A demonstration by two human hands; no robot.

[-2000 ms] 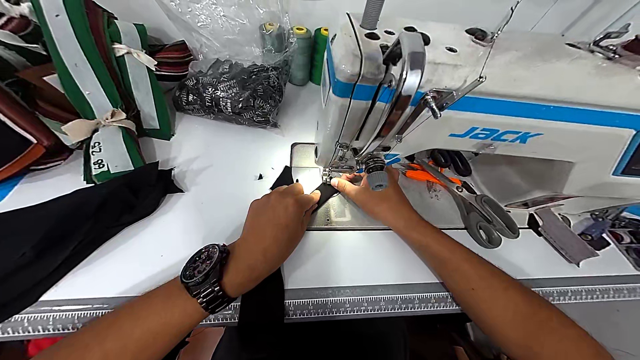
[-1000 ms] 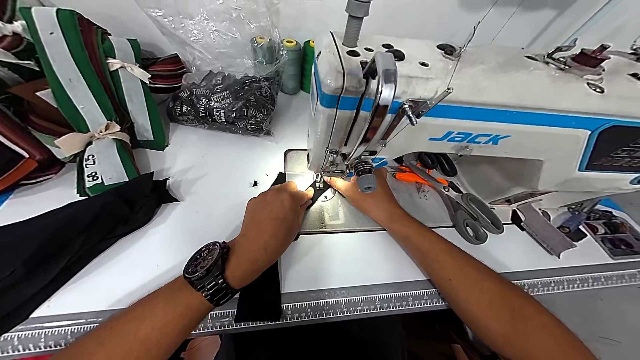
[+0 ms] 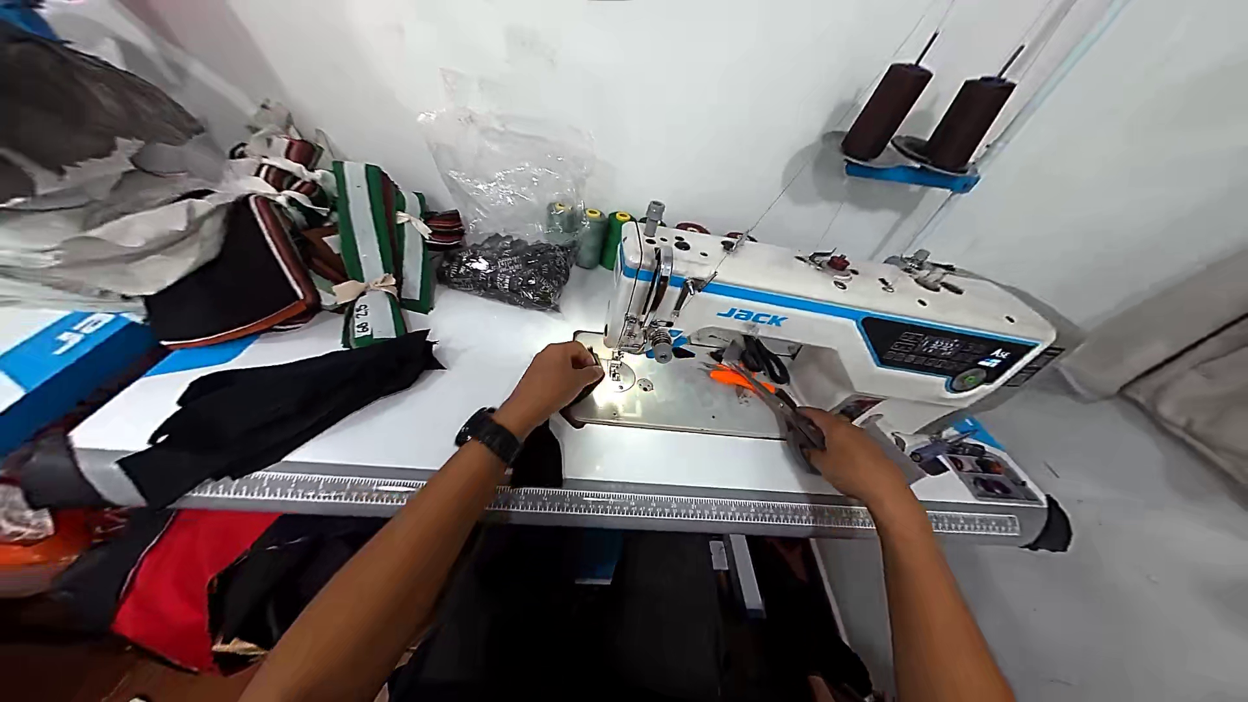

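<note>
My left hand (image 3: 554, 385), with a black wristwatch on the wrist, pinches a strip of black fabric (image 3: 538, 456) just left of the needle area of a white and blue Jack sewing machine (image 3: 751, 307). The strip hangs down toward the table's front edge. At the right of the metal bed plate (image 3: 673, 405), my right hand (image 3: 843, 453) grips the handles of grey-handled scissors (image 3: 801, 429), whose blades point up and left. An orange-handled tool (image 3: 741, 377) lies by the blades, and black-handled scissors (image 3: 765, 359) lie behind it under the machine arm.
Black fabric (image 3: 292, 414) lies on the left of the table, before tied green and white striped bundles (image 3: 366, 234). A plastic bag of labels (image 3: 512, 268) and thread cones (image 3: 591, 239) stand behind. A ruler tape (image 3: 643, 504) runs along the front edge. A small-parts tray (image 3: 990, 478) sits right.
My right hand has left the needle area, moved right and taken hold of the grey-handled scissors. My left hand has shifted slightly away from the needle with the fabric. The view has widened and shifted.
</note>
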